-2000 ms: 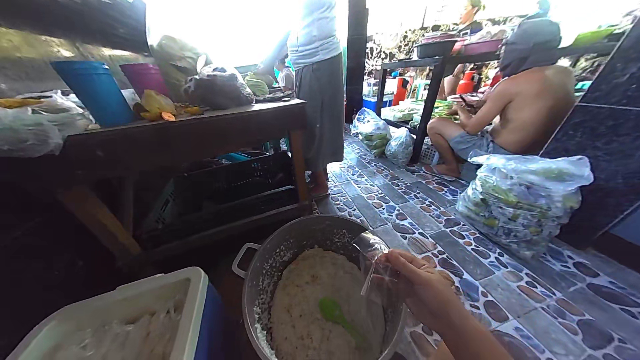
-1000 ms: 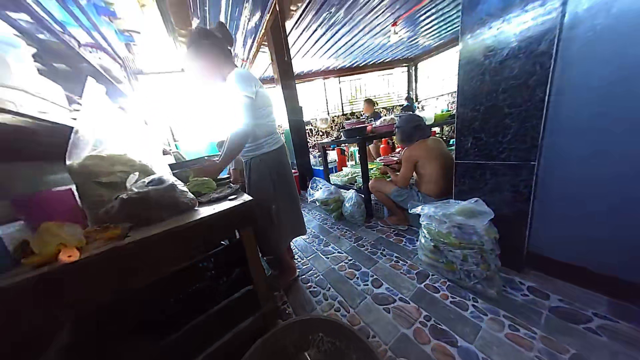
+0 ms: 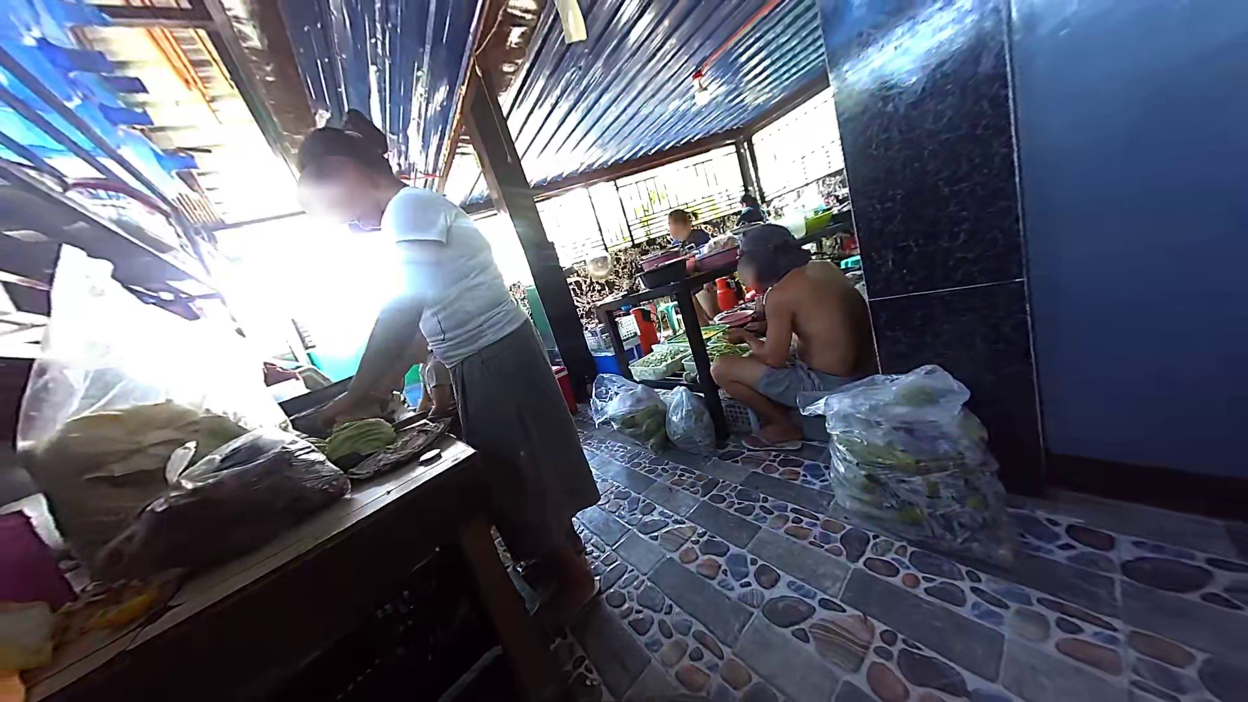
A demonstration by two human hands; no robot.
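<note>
Neither of my hands shows in the head view. At the left, a wooden table (image 3: pixel 292 546) bears a tied dark plastic bag (image 3: pixel 234 492) and, behind it, a large clear plastic bag (image 3: pixel 127 429) with leafy contents. A green vegetable, perhaps cabbage (image 3: pixel 360 440), lies near the table's far end. Beside it a standing person (image 3: pixel 453 283) in a white shirt bends over the table, hands partly hidden. A purple container (image 3: pixel 34 561) is cut off at the left edge.
A stuffed clear plastic bag (image 3: pixel 912 463) stands on the patterned tile floor (image 3: pixel 741 585) by a dark tiled pillar (image 3: pixel 936 195). Farther back a person (image 3: pixel 814 322) crouches near trays of greens (image 3: pixel 661 362). Two smaller plastic bags (image 3: pixel 632 411) rest by a dark table.
The view has swung upward. My hand with clear plastic, the pot with the green scoop and the white-rimmed cooler, seen two seconds ago, are out of view.
</note>
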